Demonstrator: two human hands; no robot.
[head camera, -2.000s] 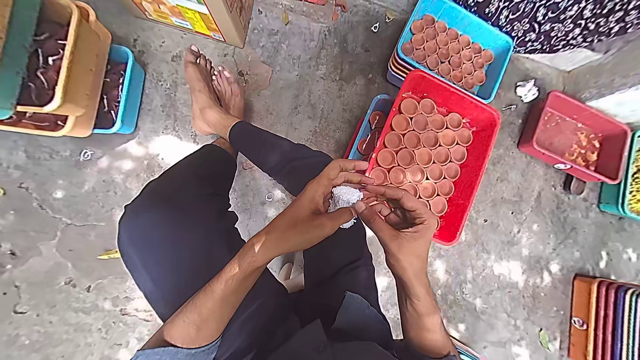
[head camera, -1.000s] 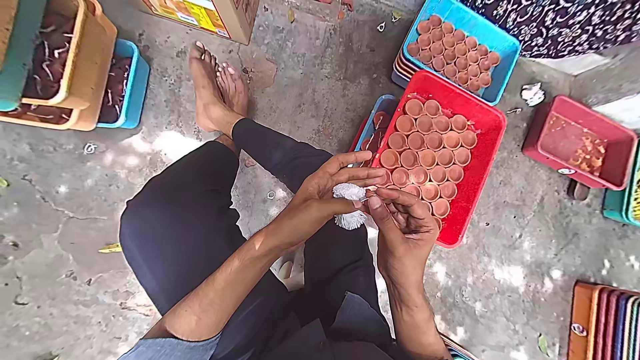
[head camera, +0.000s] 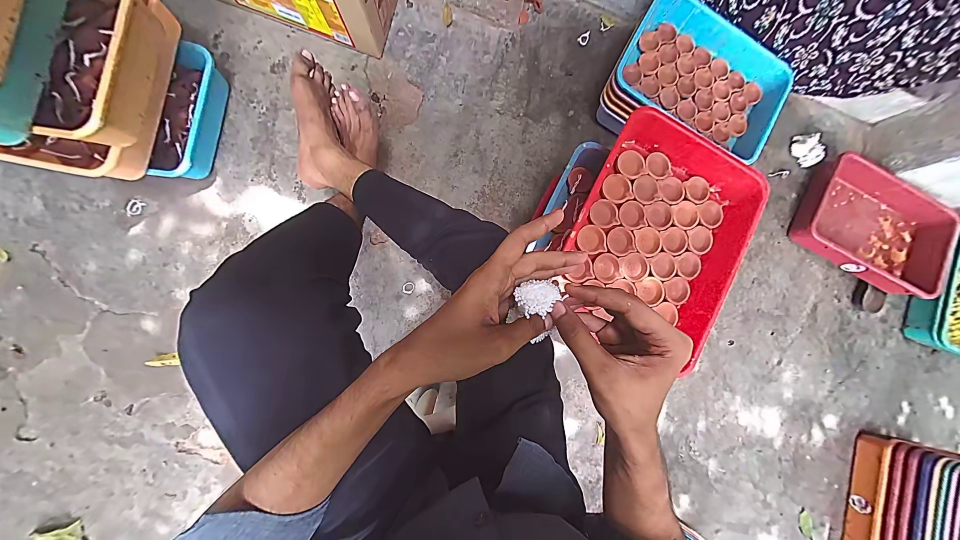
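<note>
My left hand (head camera: 487, 315) is closed around a bundle of thin white strands, probably cotton wicks (head camera: 537, 298), whose bunched ends show between thumb and fingers. At the bundle's right edge, the thumb and index finger of my right hand (head camera: 626, 337) pinch together; whether a single strand is between them is too small to tell. Both hands are above my leg, beside a red plastic tray (head camera: 731, 225). Rows of small round clay cups (head camera: 646, 241) stand in this tray, and my right hand hides some at its lower end.
Behind the red tray is a blue tray (head camera: 776, 82) of similar cups. A dark red tub (head camera: 814, 202) with orange bits stands right. Stacked tan tubs (head camera: 142, 97) and a blue tub (head camera: 214, 120) are at left, a cardboard box (head camera: 367, 26) at top. Stacked trays (head camera: 866, 480) sit lower right.
The fingers of both hands have shifted slightly around the white bundle, which stays in my left hand. The trays and cups have not plainly changed.
</note>
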